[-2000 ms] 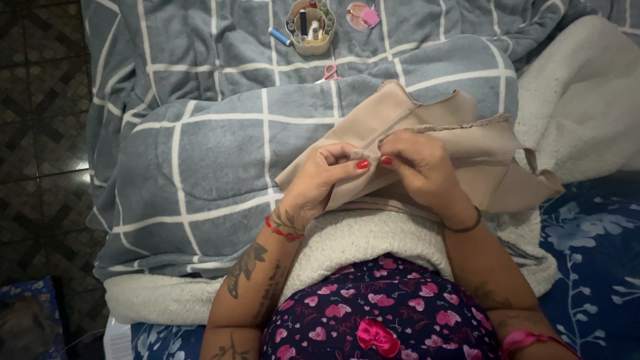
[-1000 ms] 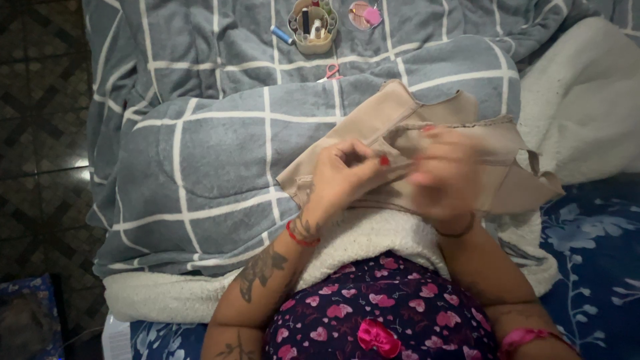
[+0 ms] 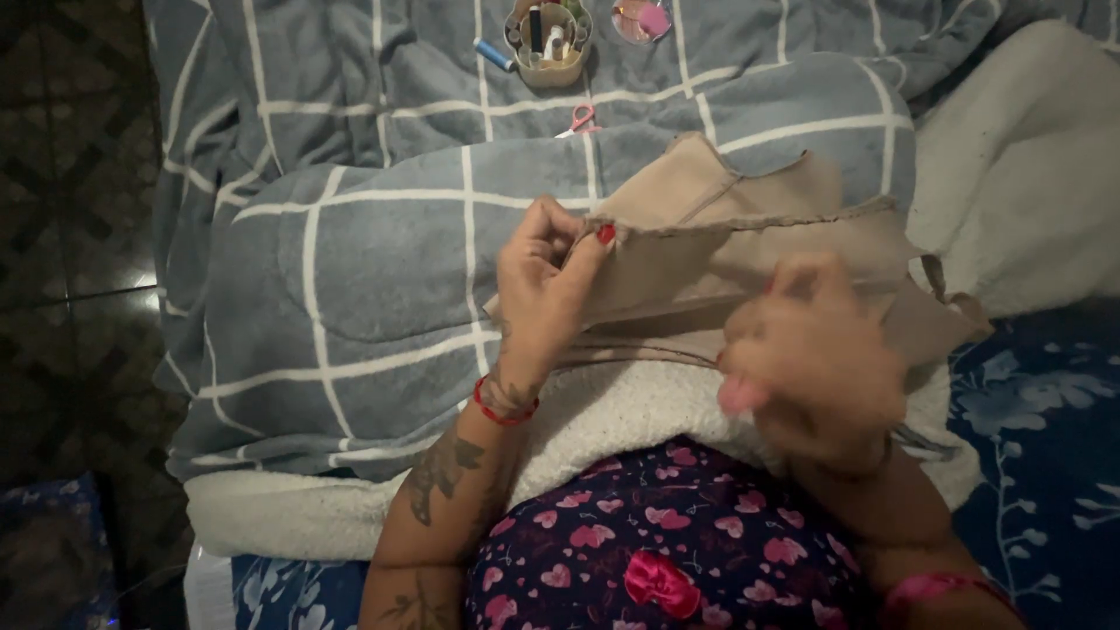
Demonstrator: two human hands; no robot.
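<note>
A beige fabric garment (image 3: 665, 271) with a stitched seam edge lies across my lap and the blanket. My left hand (image 3: 547, 284) pinches the left end of that seam between thumb and fingers. My right hand (image 3: 814, 359) is blurred by motion in front of the garment's lower right part, its fingers curled. Whether it holds a needle or thread cannot be made out. Beyond the garment, pink-handled scissors (image 3: 582, 119) lie on the blanket.
A grey checked blanket (image 3: 394, 262) covers the bed under a small tub (image 3: 549, 74) of thread spools and small items. A blue thread spool (image 3: 494, 54) lies beside it, and a round clear container (image 3: 641, 19) with a pink piece is to the right.
My left hand has moved up to the seam's left end. My right hand, earlier close beside the left at the fabric, is now lower and farther right. The seam edge is stretched out more.
</note>
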